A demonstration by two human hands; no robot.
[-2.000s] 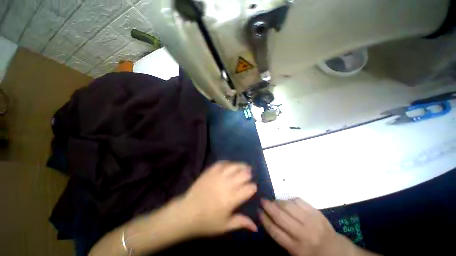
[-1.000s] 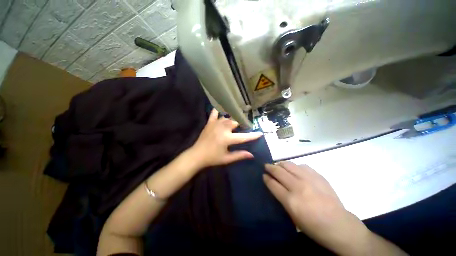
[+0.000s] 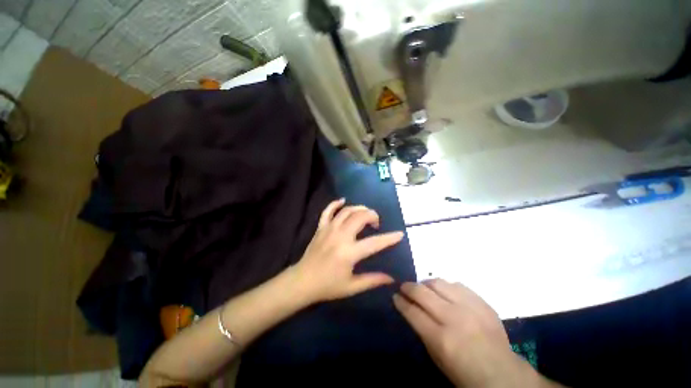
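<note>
Dark navy cloth [image 3: 366,195] runs from under the presser foot [image 3: 384,168] of the cream sewing machine [image 3: 470,57] down towards me, its straight edge on the white table. A dark maroon cloth heap [image 3: 220,170] lies to its left. My left hand [image 3: 345,254] lies on the navy cloth below the foot with fingers spread, pressing it. My right hand [image 3: 454,322] has its fingertips on the cloth edge, nearer me, with thumb hidden. The fingers seem to pinch the edge.
Blue-handled snips [image 3: 644,189] lie at the right on the white table [image 3: 523,250]. A round whitish dish [image 3: 533,108] sits under the machine arm. Brown cardboard [image 3: 53,265] is at left, and a green tool [image 3: 242,50] is by the brick-pattern wall. An orange thing [image 3: 177,320] shows beside my left forearm.
Since one second ago, my left hand has moved back from the foot towards me, and my right hand sits slightly lower. The view has shifted, and the orange thing by my forearm now shows.
</note>
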